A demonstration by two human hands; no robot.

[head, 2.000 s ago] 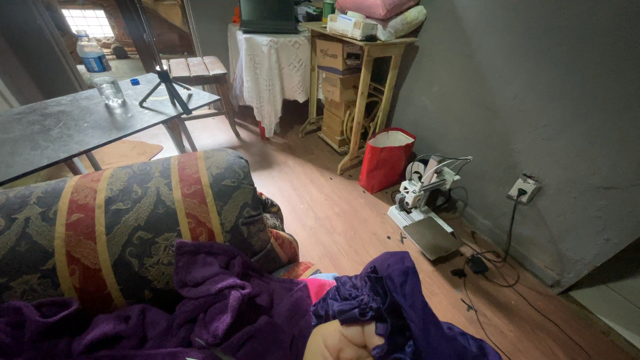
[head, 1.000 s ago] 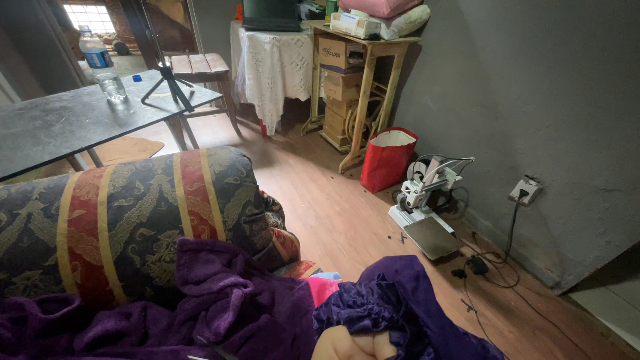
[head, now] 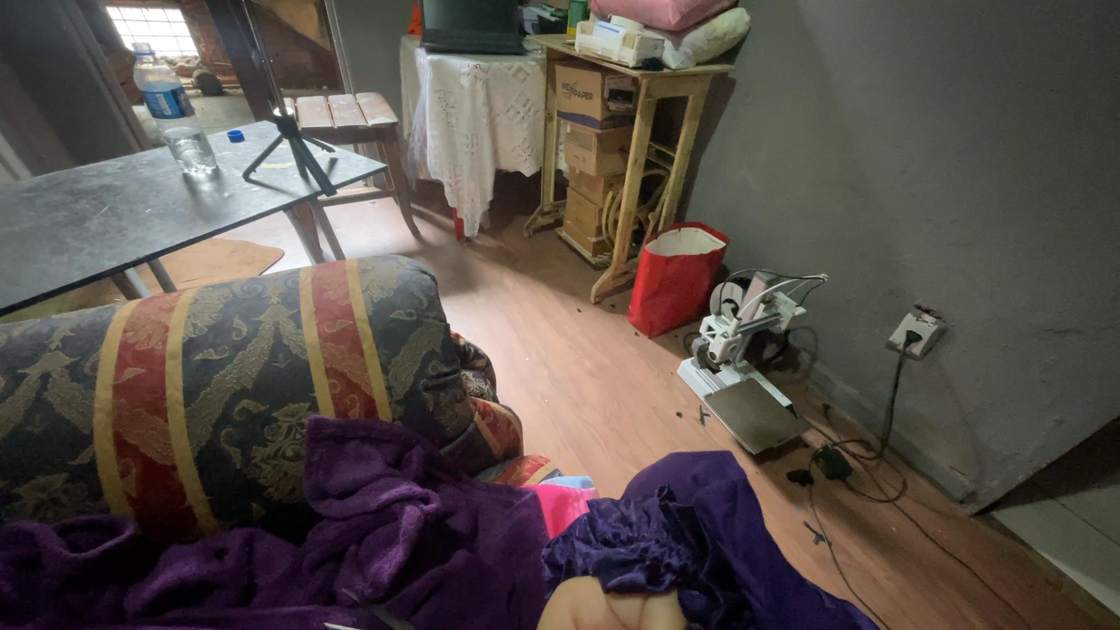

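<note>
Neither my left hand nor my right hand can be made out. At the bottom edge, a patch of bare, creased skin (head: 612, 605) shows below gathered dark purple cloth (head: 621, 547); it looks like part of a foot, but I cannot tell for certain. Smooth purple cloth (head: 726, 516) rises and spreads to its right. A fluffy purple blanket (head: 420, 534) lies to its left, with a bit of pink cloth (head: 564, 506) between them. A thin, pale, pointed thing (head: 339, 626) pokes in at the bottom edge, mostly cut off.
A patterned sofa arm (head: 245, 385) stands at left. Behind it, a dark table (head: 105, 210) holds a plastic bottle (head: 179, 122) and a small tripod (head: 293, 144). Along the wall are a red bag (head: 669, 284), a desktop 3D printer (head: 744, 350) and cables (head: 884, 437) on the floor.
</note>
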